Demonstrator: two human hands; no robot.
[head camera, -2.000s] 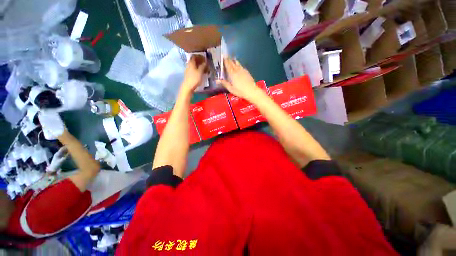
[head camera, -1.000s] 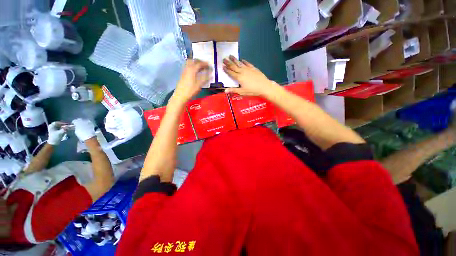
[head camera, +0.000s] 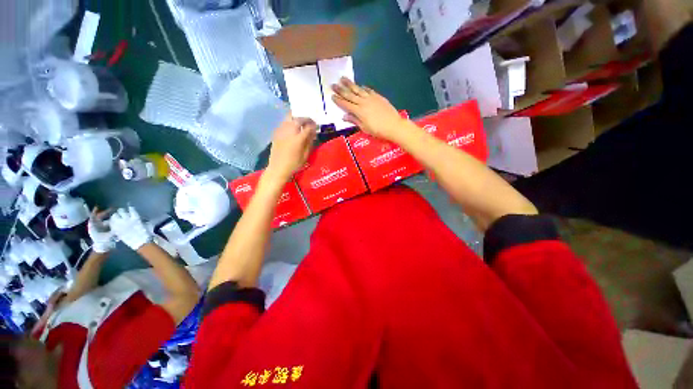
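A retail box (head camera: 304, 91) stands on the green bench in front of me. Its brown tuck lid (head camera: 310, 44) stands up on the far side, and two white side flaps are folded over the top, with a narrow dark gap between them. My right hand (head camera: 365, 109) lies on the right white flap, fingers spread. My left hand (head camera: 293, 144) is at the box's near left corner, fingers bent; its grip is unclear. A row of closed red boxes (head camera: 327, 175) lies between the open box and my body. The box's contents are hidden.
Translucent bubble bags (head camera: 235, 114) lie left of the box. A bottle (head camera: 144, 168) and a wrapped white camera (head camera: 201, 200) lie further left, beside many cameras. A neighbour's white-gloved hands (head camera: 131, 228) are at left. Open boxes (head camera: 524, 140) stand at right, near a large dark shape.
The white side flaps have come down over the box opening. My left hand has moved from the flap to the near left corner. A large dark shape has appeared at right.
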